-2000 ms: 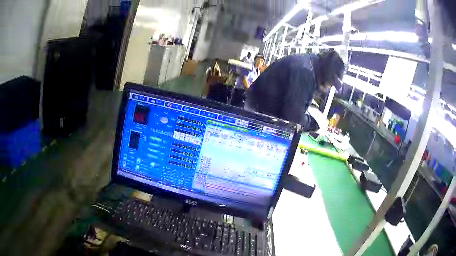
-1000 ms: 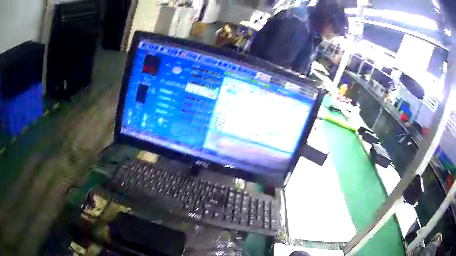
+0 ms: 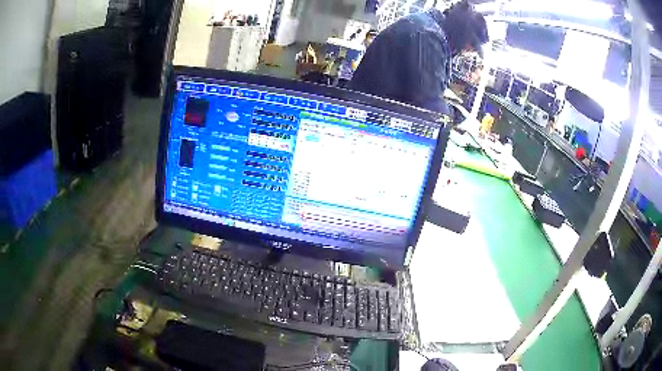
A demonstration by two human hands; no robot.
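No hand of mine shows. The test monitor (image 3: 297, 167) stands in the middle, with a blue panel on the left and a white data list on the right. The black keyboard (image 3: 279, 293) lies below it. A black oblong power adapter (image 3: 210, 349) lies on the dark test fixture (image 3: 301, 349) at the bottom edge, partly cut off. Yellowish pieces and thin wires (image 3: 134, 317) are at the fixture's left end. The top of the black mouse (image 3: 438, 364) shows at the bottom edge on a white surface.
A white bench sheet (image 3: 464, 290) and the green conveyor (image 3: 512, 246) run to the right, with a yellow-green bar (image 3: 479, 170) across. Black boxes (image 3: 548, 209) line its far side. A white post (image 3: 584, 261) rises at right. A person (image 3: 406, 61) leans over the line behind the monitor.
The view has tilted down since the oldest frame, so the keyboard, adapter and mouse show higher or newly. Since one second ago it has shifted slightly back up. No object has clearly moved.
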